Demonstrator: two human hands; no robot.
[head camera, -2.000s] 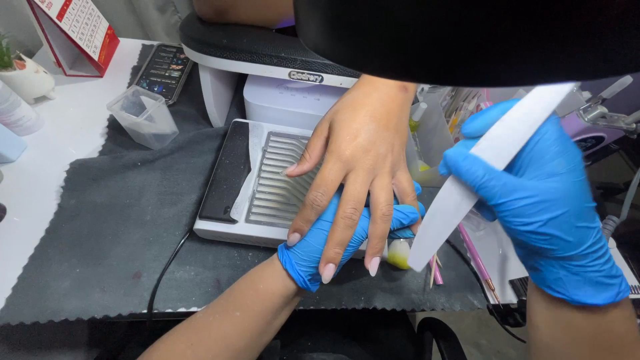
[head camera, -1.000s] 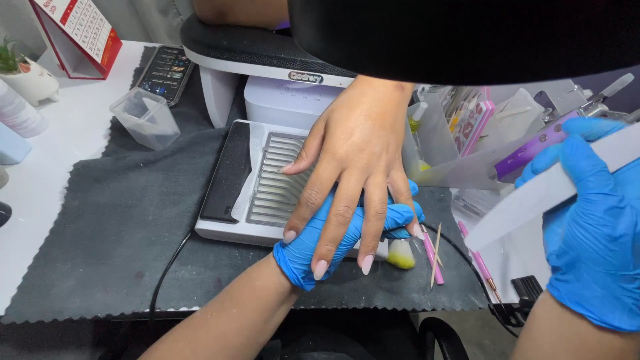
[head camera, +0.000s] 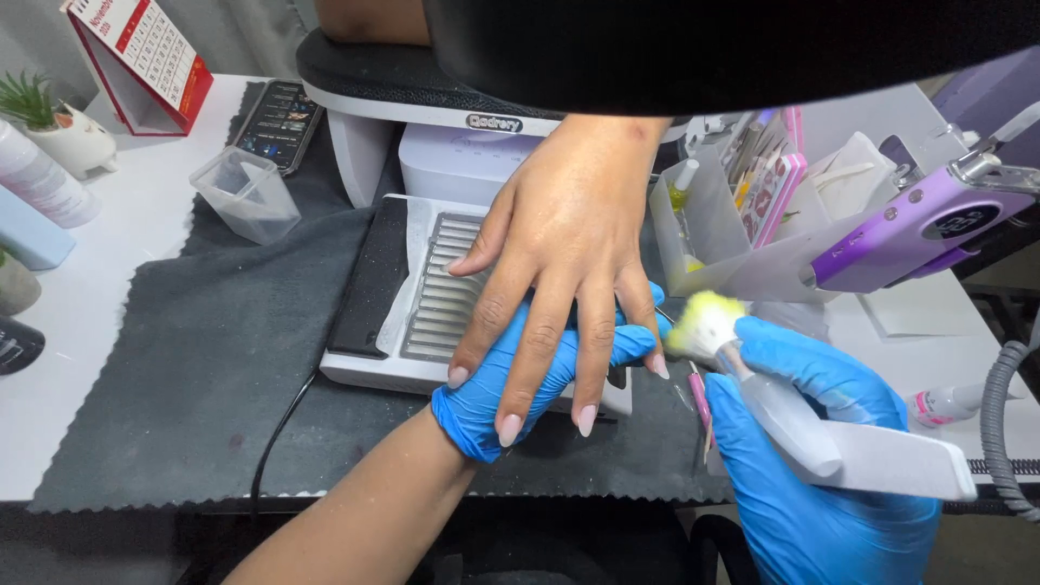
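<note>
My left hand, in a blue glove, lies under another person's hand and holds it around the fingers; a thin metal tool pokes out near its fingertips. The person's long pale pink nails point toward me, above a nail dust collector. In my gloved right hand are a dusting brush with yellow and white bristles and a pale nail file. The bristles are close to the person's little finger, whether touching I cannot tell.
A clear organizer with files and bottles stands at right, beside a purple nail drill unit. A black padded armrest spans the back. At left are a clear plastic cup, a phone and a desk calendar. A dark lamp shade hangs overhead.
My right hand has picked up the brush, which lay on the mat by the dust collector, and still holds the file. My left hand keeps its hold on the person's hand.
</note>
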